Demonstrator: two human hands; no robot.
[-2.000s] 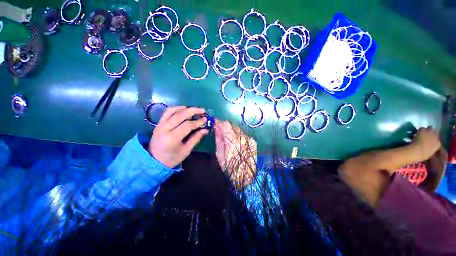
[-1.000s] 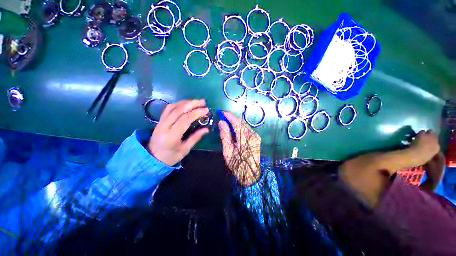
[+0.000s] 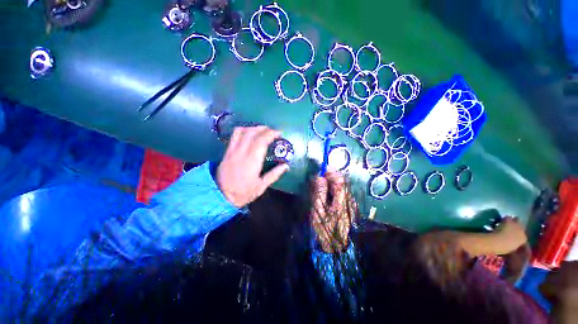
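Observation:
My left hand (image 3: pixel 248 163) is at the front edge of the green bench (image 3: pixel 152 136), fingers curled round a dark round body (image 3: pixel 281 150) with a pale centre. My right hand (image 3: pixel 332 205) is to its right and holds a thin blue stick (image 3: pixel 326 154) upright between its fingertips. The stick's tip is at the left side of a silvery ring (image 3: pixel 339 158). Many more open rings (image 3: pixel 348 117) lie behind and to the right. A dark ring (image 3: pixel 221 124) is partly hidden behind my left hand.
Dark tweezers (image 3: pixel 166 95) lie left of my hands. A single silvery round unit (image 3: pixel 41 62) is far left, dark bodies (image 3: pixel 177 17) at the back. A blue tray (image 3: pixel 418 130) of white rings (image 3: pixel 451 123) is right. A neighbour's arm (image 3: pixel 488 242) and red crates (image 3: pixel 558 224) are right.
The view has shifted and tilted. My right hand has moved away from the dark body, towards the loose rings, with the blue stick. My left hand still holds the body.

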